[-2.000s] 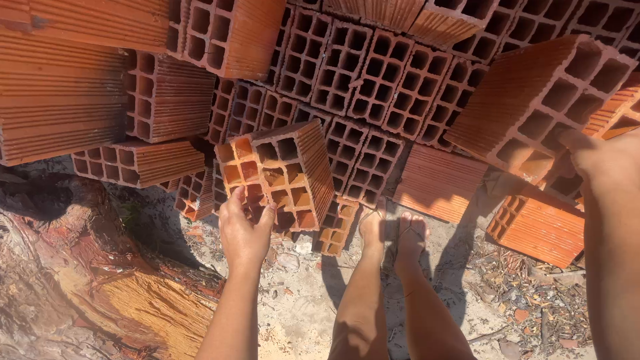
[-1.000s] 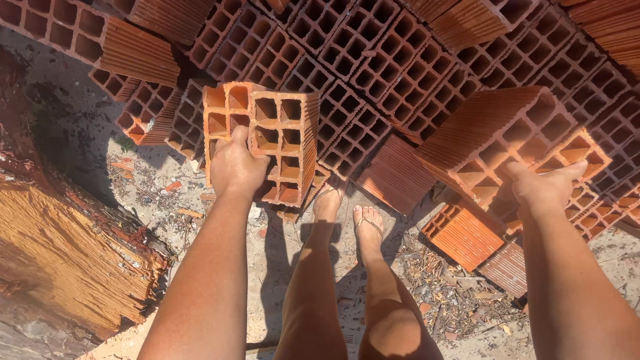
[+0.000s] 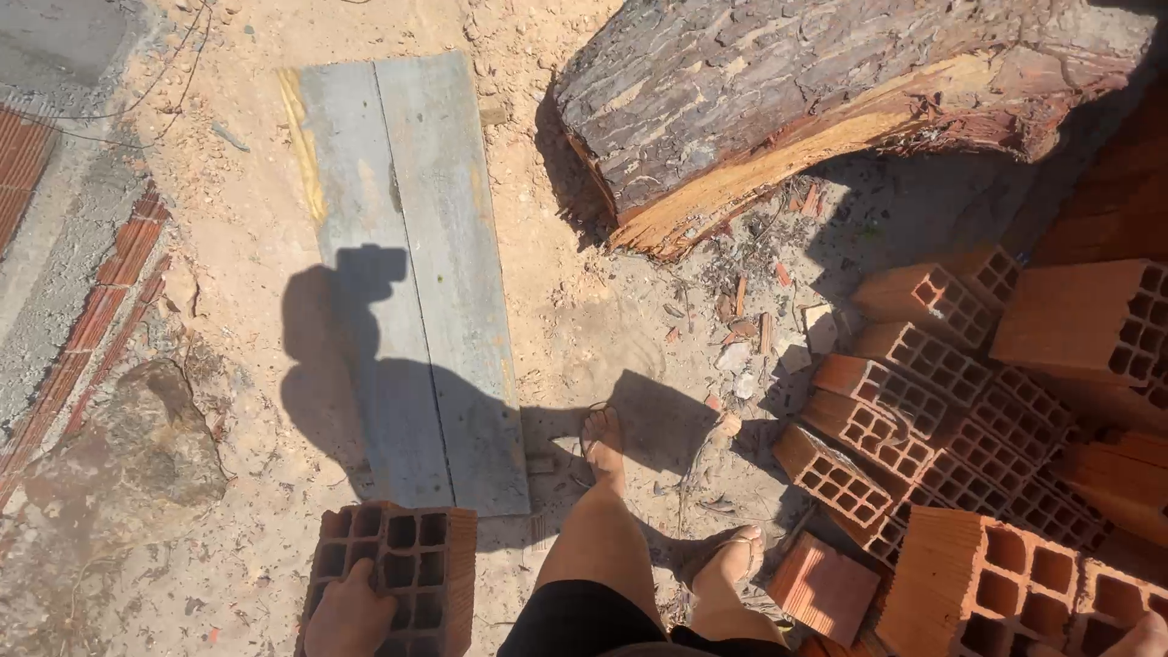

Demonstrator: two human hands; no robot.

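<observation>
At the bottom left, my left hand (image 3: 351, 613) grips hollow clay bricks (image 3: 415, 570) side by side, its fingers in their cells. My right hand (image 3: 1141, 639) shows only in part at the bottom right corner, its fingers at the cells of more hollow clay bricks (image 3: 1013, 575), held together. Just beyond these lies a pile of hollow clay bricks (image 3: 985, 456). My feet in flip-flops stand on the sandy ground between the two held loads.
Wooden planks (image 3: 411, 274) lie on the sand ahead. A thick bark-covered log (image 3: 776, 119) lies at the top right. A rock (image 3: 137, 456) and a low brick edge (image 3: 100, 319) are at the left. Brick fragments (image 3: 766, 333) litter the ground near the pile.
The view has swung left, away from the pile, and planks have come into sight. Both hands have lifted away with their bricks; my left hand's bricks are now over sandy ground.
</observation>
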